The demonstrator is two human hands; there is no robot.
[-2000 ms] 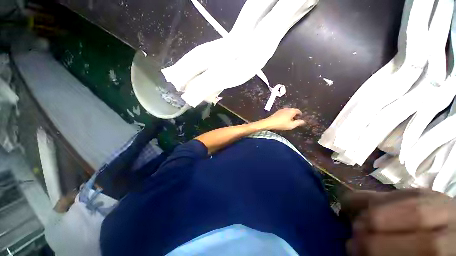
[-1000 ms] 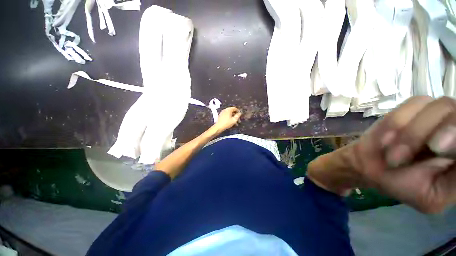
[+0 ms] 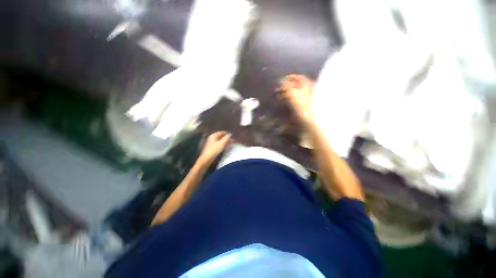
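The frame is blurred. A white bundle of cut panels (image 3: 201, 59) lies on the dark table at centre left, its lower ends over the table edge. A narrow white tie strip (image 3: 247, 111) runs under it, its curled end showing on the right and its other end at upper left. My left hand (image 3: 216, 140) is at the table edge below the bundle, fingers bent; blur hides whether it holds anything. My right hand (image 3: 295, 87) is above the table beside the left side of the large group of white panels (image 3: 391, 92); its fingers look curled, and its grip is unclear.
A round off-white bin (image 3: 130, 136) stands on the green floor below the bundle's ends. Another round pale container (image 3: 402, 231) shows under the table edge at lower right. A long pale surface (image 3: 65, 163) lies across the aisle at left.
My right hand has moved from close to the camera at right to over the table. My left hand has drawn back from the tie's curled end to the table edge. The view has tilted.
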